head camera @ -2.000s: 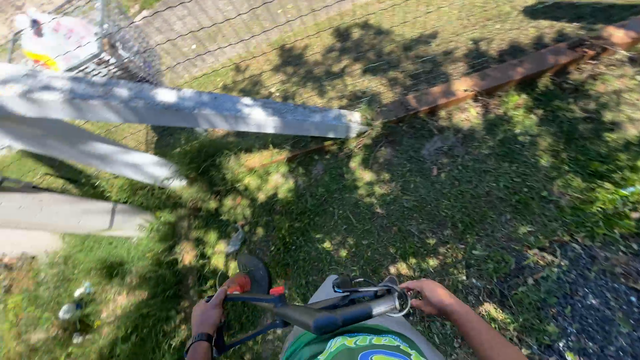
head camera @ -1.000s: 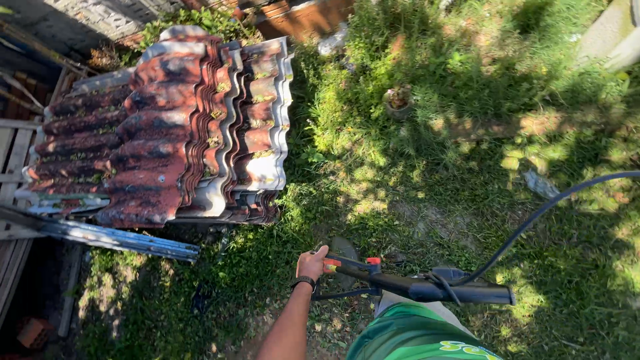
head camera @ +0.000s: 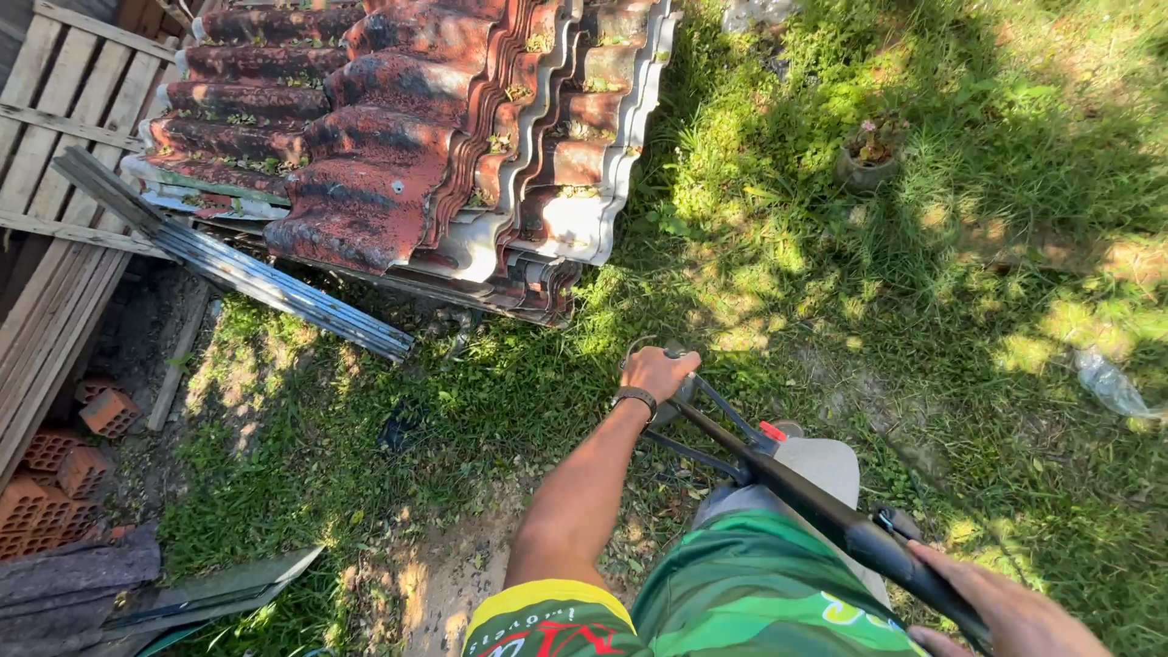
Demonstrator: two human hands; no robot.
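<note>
A long black-shafted garden tool (head camera: 803,497), probably a string trimmer, slants across the front of my body, with side braces and a small red part. My left hand (head camera: 659,372), with a dark band on its wrist, grips the handle at the far end of the tool. At the lower right, my right hand (head camera: 1004,598) wraps the rear of the shaft, its fingers on both sides. The tool's working end is mostly hidden beyond my left hand.
Stacked corrugated roof sheets (head camera: 392,164) lie ahead to the left, with long metal profiles (head camera: 283,292) jutting out. Hollow bricks (head camera: 50,520) and wooden planks (head camera: 55,338) are at the left. A potted plant (head camera: 867,160) and clear plastic (head camera: 1109,383) rest on the grass.
The view has swung from a wire fence to the roof-sheet stack. My right hand, at a ring on the tool's rear two seconds ago and unseen one second ago, is now around the shaft.
</note>
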